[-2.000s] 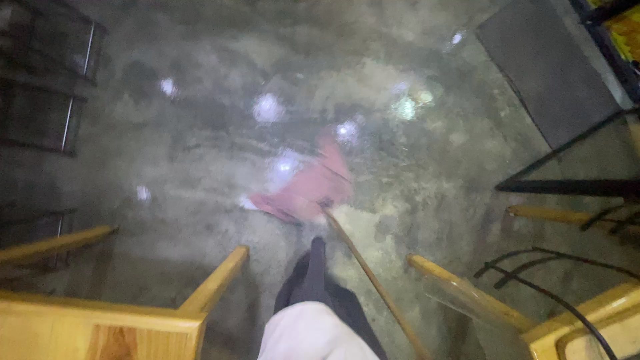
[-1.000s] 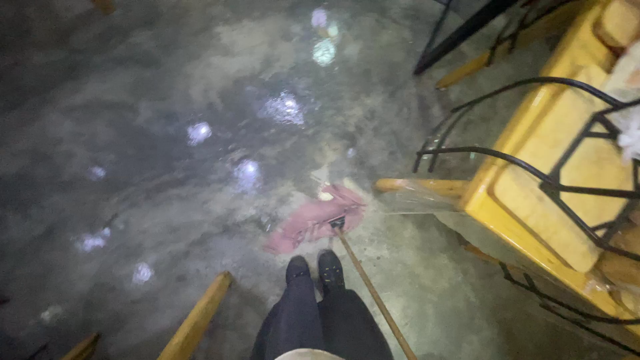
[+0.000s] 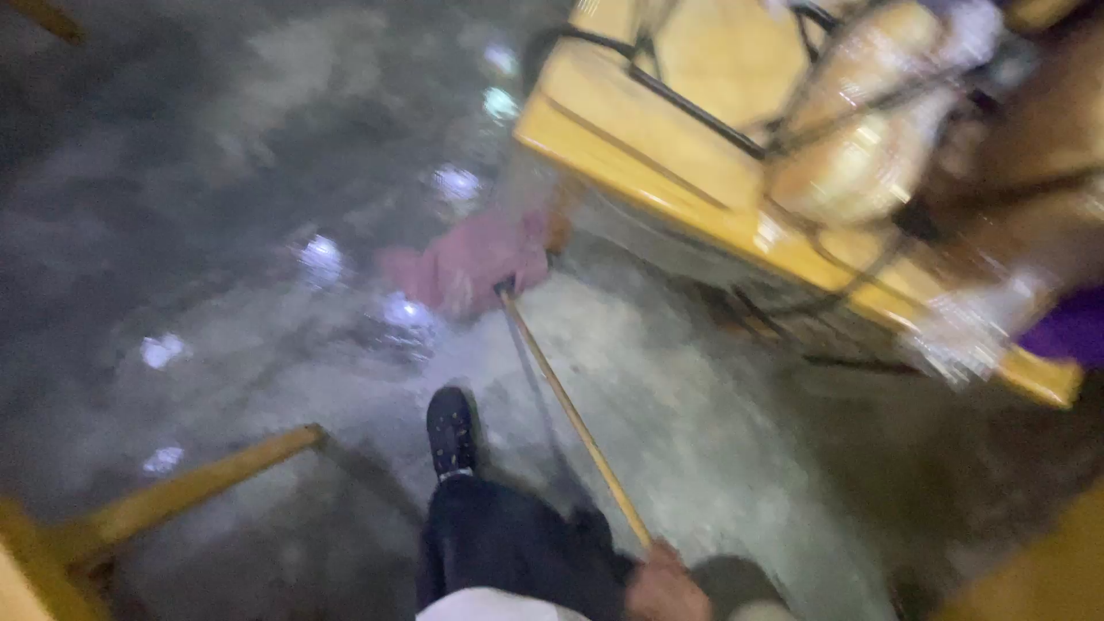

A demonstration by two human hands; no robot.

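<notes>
One hand shows at the bottom edge, apparently my right hand, closed around a long wooden pole. The pole slants up and left to a dark fitting, where a pink cloth lies spread on the wet-looking concrete floor. The cloth's right end is close to a wooden table leg. My left hand is out of the frame. A dark shoe of mine stands on the floor below the cloth. Motion blur softens the cloth and the hand.
At the upper right stands a yellow wooden table bearing a black metal frame and plastic-wrapped things. A wooden leg juts in at the lower left. Another yellow wooden edge shows at the lower right.
The view has shifted toward the table. The pink cloth, with the pole, is now beside the table's leg. A hand on the pole has come into view.
</notes>
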